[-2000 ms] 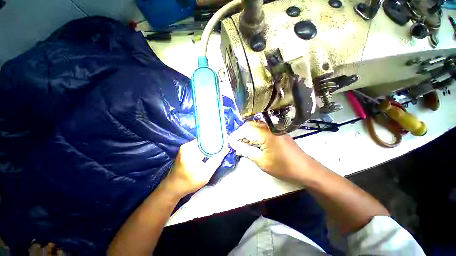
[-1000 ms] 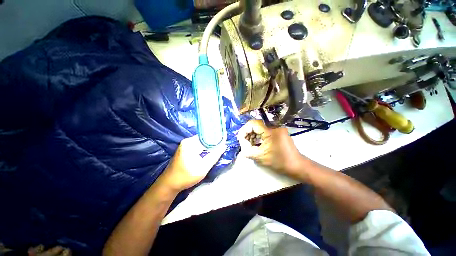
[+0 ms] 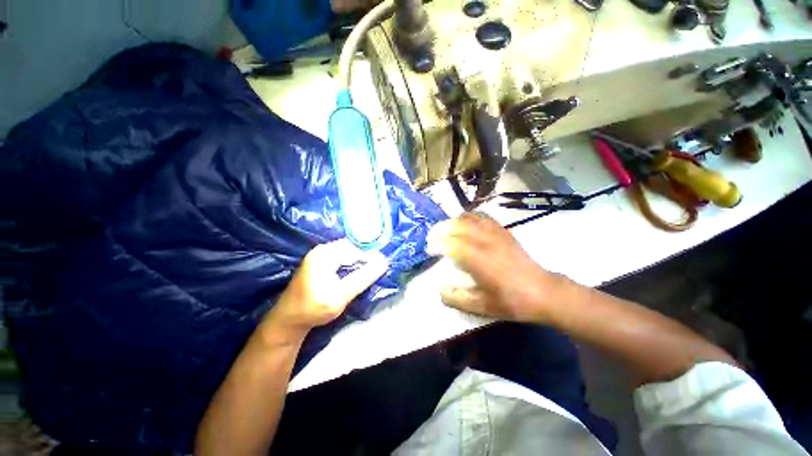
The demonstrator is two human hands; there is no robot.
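Observation:
A glossy navy puffer jacket (image 3: 178, 187) lies on the white machine table, left of and under my hands. My left hand (image 3: 325, 283) grips a bunched part of the jacket below the lamp. My right hand (image 3: 490, 267) pinches the jacket's edge at its right end, thumb and forefinger together, just below the machine head. The fingertips are overexposed by the light, so any small tool in them cannot be seen.
The lit oval lamp (image 3: 358, 178) hangs over my left hand. The cream sewing machine (image 3: 552, 53) stands behind. Black snips (image 3: 543, 201) and a dark cord lie right of my right hand, then a pink-handled tool (image 3: 612, 161), yellow screwdriver (image 3: 703, 183) and scissors (image 3: 654, 212).
The view has shifted, so the machine sits higher and more to the left. My right hand has turned, its curled fingers now facing down. The jacket's bunched edge lies spread wider between the hands.

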